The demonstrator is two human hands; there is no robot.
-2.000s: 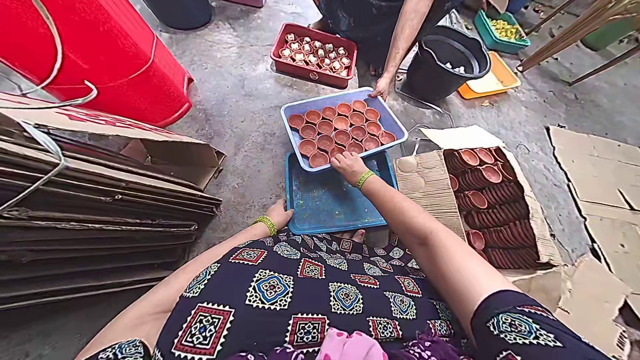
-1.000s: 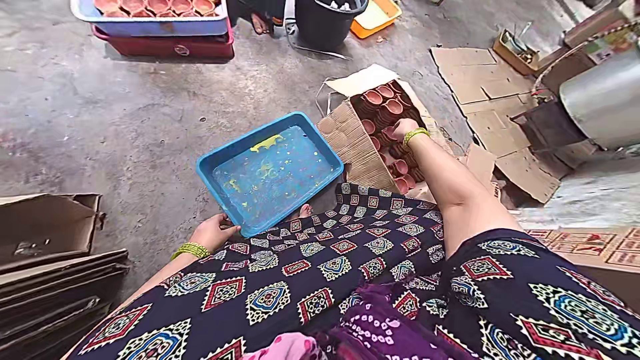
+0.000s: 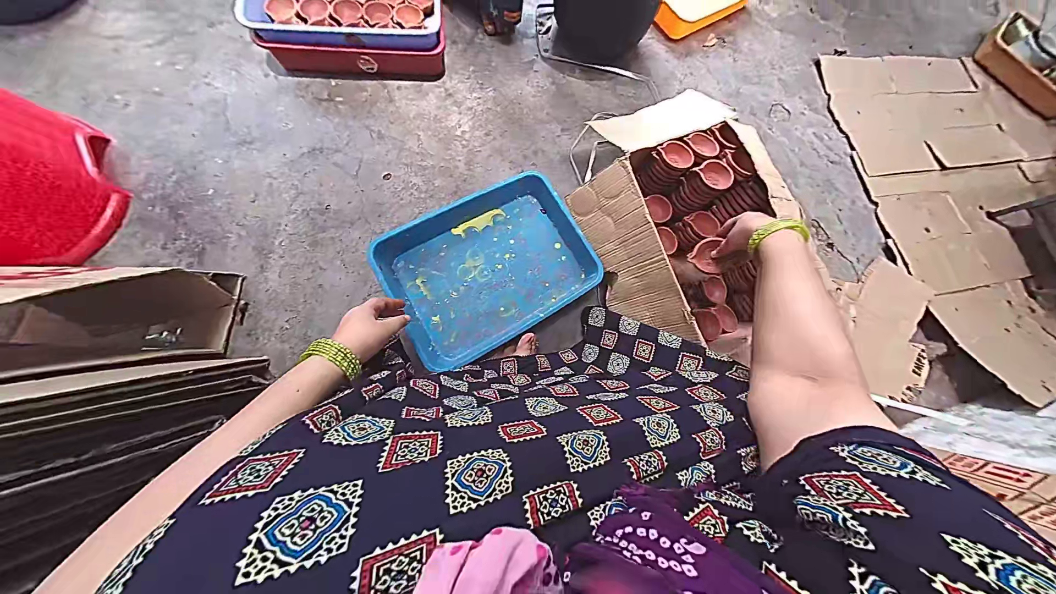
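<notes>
A blue plastic tray (image 3: 495, 276), spotted with yellow paint and holding no lamps, lies in front of me. At its left edge rests my left hand (image 3: 375, 323), fingers curled by the rim. My right hand (image 3: 737, 237) reaches into an open cardboard box (image 3: 631, 247) and grips a small clay lamp (image 3: 707, 255) at its edge. Stacks of similar reddish clay lamps (image 3: 716, 174) fill the box around it. More clay lamps (image 3: 346, 12) sit in a pale blue tray (image 3: 388, 37) at the top left, which stands on a dark red tray (image 3: 355, 62).
Stacked cardboard (image 3: 124, 404) stands at left beneath a red plastic object (image 3: 49, 181). A black bucket (image 3: 602, 29) and an orange tray (image 3: 701, 16) are beyond the box. Flattened cardboard (image 3: 932, 165) covers floor at right. A person's foot (image 3: 499, 15) shows at the top.
My right hand has left the pale blue tray of lamps for the box. That tray, earlier held by my hand and another person's, now stands on the red tray. The view has shifted.
</notes>
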